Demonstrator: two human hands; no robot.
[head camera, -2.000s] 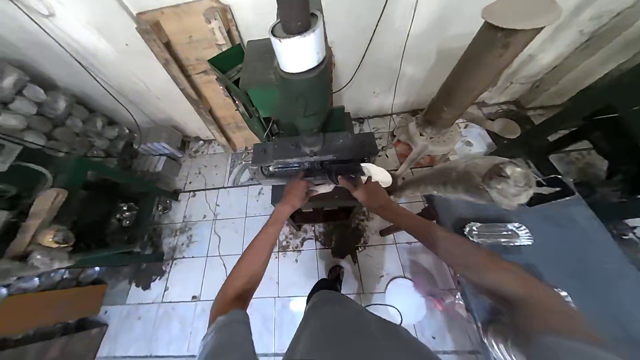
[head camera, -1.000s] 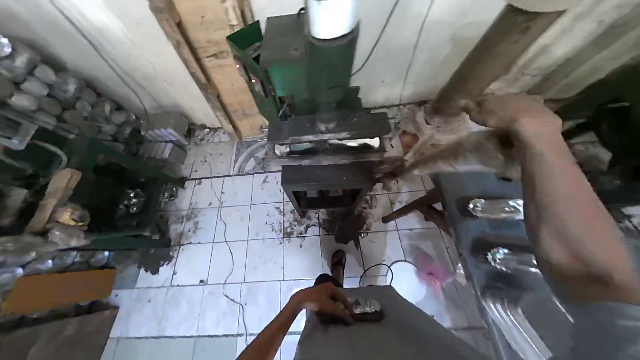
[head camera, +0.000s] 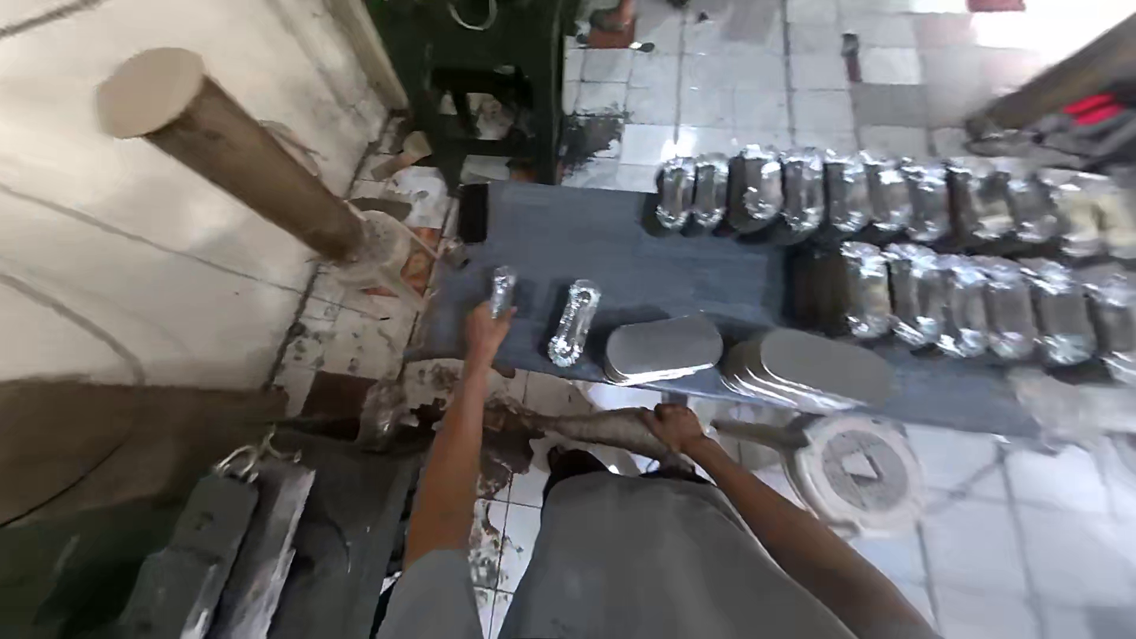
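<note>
My left hand (head camera: 488, 330) grips a shiny oval metal piece (head camera: 502, 291) by its near end, over the left end of a blue-grey table (head camera: 577, 222). A similar crimped oval metal piece (head camera: 574, 323) lies just to the right. Beside it are two stacks of flat oval metal plates, one nearer (head camera: 666, 347) and one further right (head camera: 825, 368). My right hand (head camera: 676, 428) is closed around a wrapped bar (head camera: 603, 429) in front of my body, below the table's near edge. Rows of shiny formed metal pieces (head camera: 848, 191) cover the table's right part.
A round-topped pillar-like post (head camera: 257, 164) leans at the left by the wall. A round white stool seat (head camera: 859, 470) is close by on the right. Dark metal machinery (head camera: 346, 524) stands at lower left, a green metal frame (head camera: 497, 80) beyond the table. Floor tiles (head camera: 524, 524) are stained.
The view has swung far to the right, onto the table. My left hand, at my lap with a metal piece one second ago, is now over the table. My raised right hand has come down.
</note>
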